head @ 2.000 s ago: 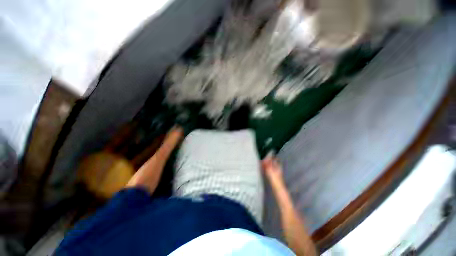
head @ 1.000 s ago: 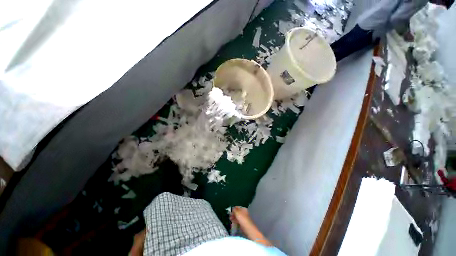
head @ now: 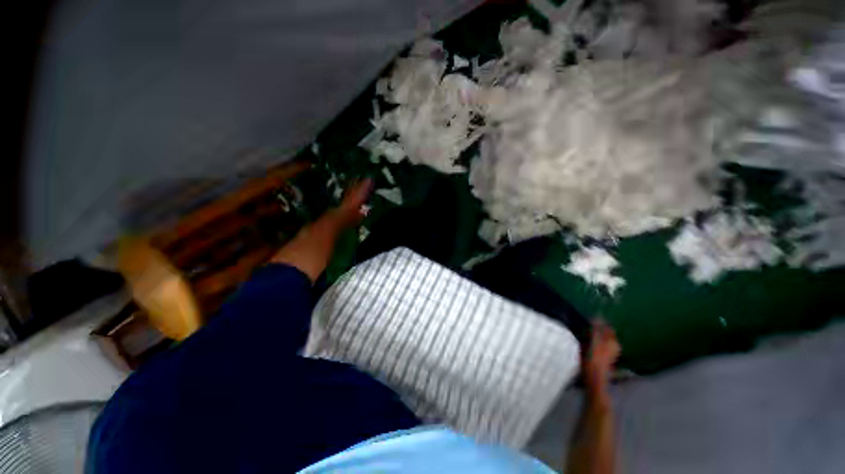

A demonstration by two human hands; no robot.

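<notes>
Ragged cream-white fabric offcuts (head: pixel 598 148) lie heaped on the green floor (head: pixel 686 305) in front of me, partly blurred. My left hand (head: pixel 354 199) reaches down at the near left of the heap, with a few small scraps by it; it is blurred and its grip is unclear. My right hand (head: pixel 600 350) hangs low at the right, beside the checked cloth over my lap, short of the heap. Its fingers are blurred and I cannot tell whether it holds anything.
A wooden stool (head: pixel 159 287) with an orange-tan seat and slatted legs is at the left, by my left arm. A grey table skirt (head: pixel 213 102) runs along the upper left. Another grey skirt (head: pixel 741 407) is at the lower right.
The view has turned down and left; the buckets and the right-hand table top have left the picture. The stool and my left hand show more fully, and the heap looks nearer.
</notes>
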